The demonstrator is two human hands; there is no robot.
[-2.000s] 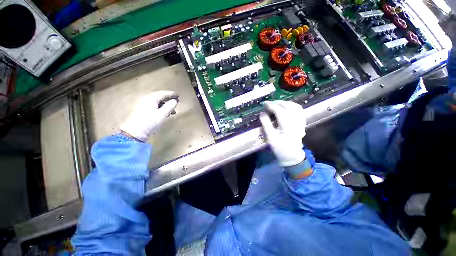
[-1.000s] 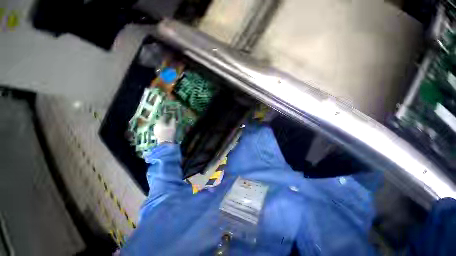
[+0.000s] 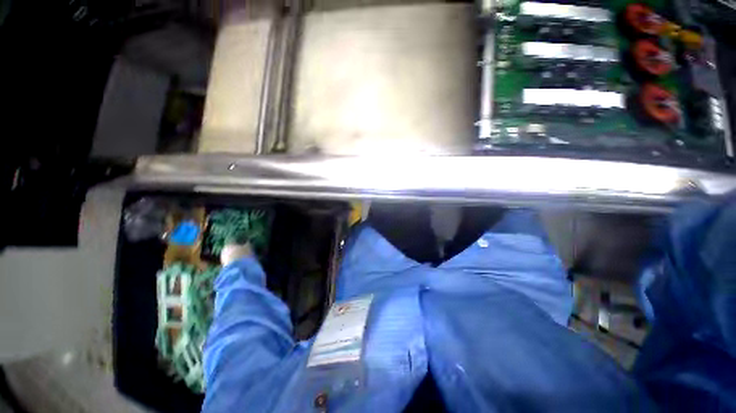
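My left hand (image 3: 236, 253), white-gloved and small, is down in the dark parts bin (image 3: 133, 323) under the rail. It touches or is just at the near edge of a pile of dark green parts (image 3: 234, 226); its fingers are hidden or blurred. Pale green cover frames (image 3: 173, 298) lie in the bin to the left of my blue sleeve. My right hand is not in view; only its blue sleeve shows at the right edge. The circuit board (image 3: 508, 89), with white heatsink bars and orange-red toroids (image 3: 652, 58), sits on the line at the upper right.
The silver conveyor rail (image 3: 403, 173) runs across above the bin. A beige plate (image 3: 383, 77) lies behind it, left of the board. A blue round item (image 3: 186, 233) on brown material and a clear plastic bag (image 3: 144, 219) lie in the bin's far left part.
My left hand has gone from above the line into the bin, then from the pale frames to the dark green pile. The view has turned down and left. My right hand has left the view.
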